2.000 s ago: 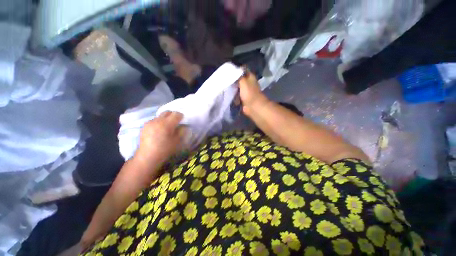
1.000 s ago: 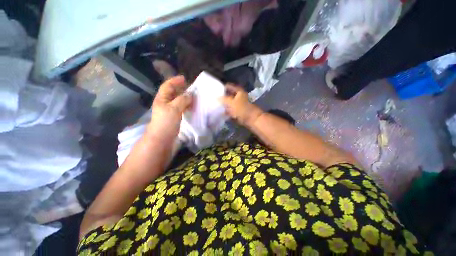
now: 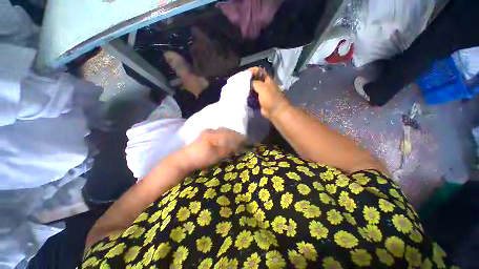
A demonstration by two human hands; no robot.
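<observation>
A white garment (image 3: 218, 113) lies over the lap and is stretched up between my hands. My right hand (image 3: 267, 93) grips its upper corner; a small dark thing shows at the fingers, likely the thread snips (image 3: 258, 76), mostly hidden. My left hand (image 3: 218, 145) is blurred at the garment's lower edge near my top, its fingers pointing right and holding the cloth. More folded white cloth (image 3: 152, 142) hangs to the left of the held part.
Stacked white garments (image 3: 37, 142) fill the left side. A pale table (image 3: 115, 21) with metal legs is at upper left. A person's dark trouser leg (image 3: 409, 63), a blue basket (image 3: 444, 79) and bagged white goods (image 3: 394, 26) are at upper right. Scraps litter the grey floor (image 3: 362, 121).
Since one second ago my right hand has moved up and right with the cloth corner. My left hand has moved down and right, and more white cloth is spread between them.
</observation>
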